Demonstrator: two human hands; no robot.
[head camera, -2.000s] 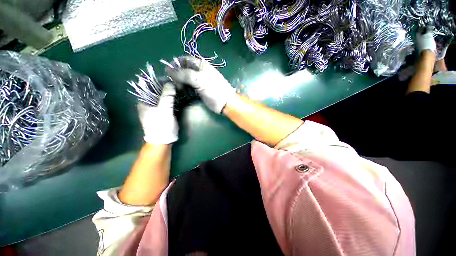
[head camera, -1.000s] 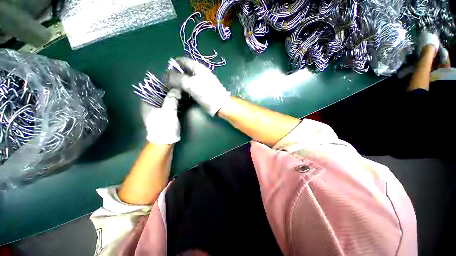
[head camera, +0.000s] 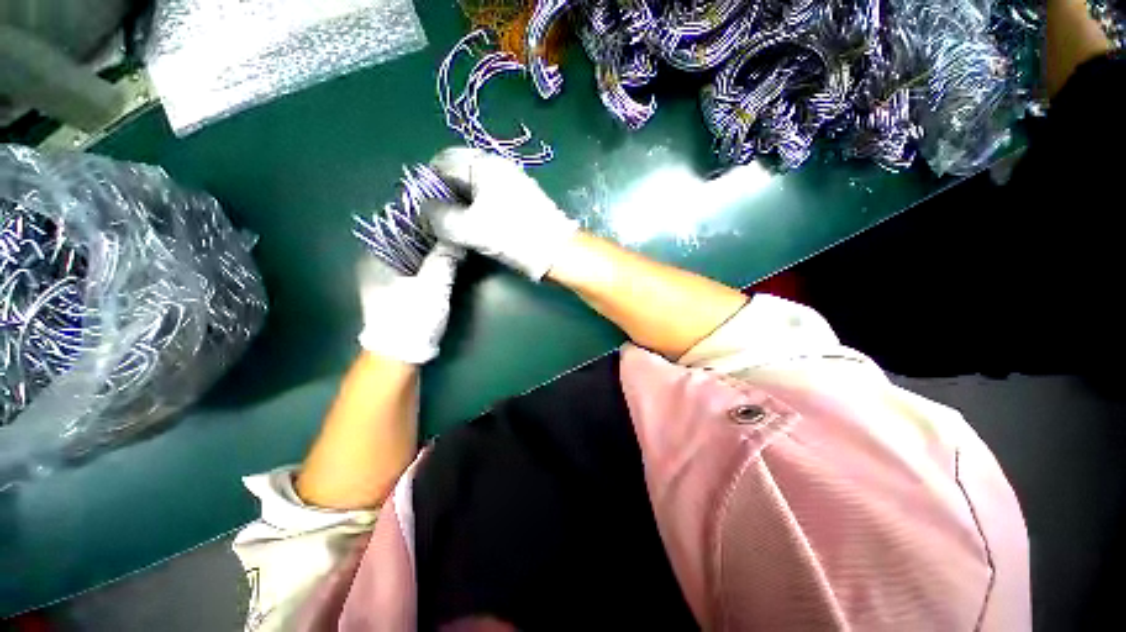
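A wire bunch (head camera: 405, 222) of dark-and-white striped leads is held between my two gloved hands, its ends fanning out to the upper left. My left hand (head camera: 408, 303), in a white knitted glove, grips the bunch from below. My right hand (head camera: 500, 212), in the same kind of glove, closes on the bunch from the upper right. The fingertips are partly hidden behind the wires and each other. Loose leads (head camera: 475, 111) lie as open curves on the green mat, just beyond my right hand.
A clear bag of loose leads (head camera: 148, 296) stands at the left. Finished bundles (head camera: 790, 93) are heaped at the far right, with crumpled clear plastic (head camera: 969, 93) and an orange tangle (head camera: 500, 19). A bubble wrap sheet (head camera: 284, 49) lies far left. Another person's arm (head camera: 1072, 47) is at upper right.
The wire bunch has turned slightly in my hands, and its fanned ends now show farther right. My left hand has shifted a little to the right. The other person's arm has moved farther up.
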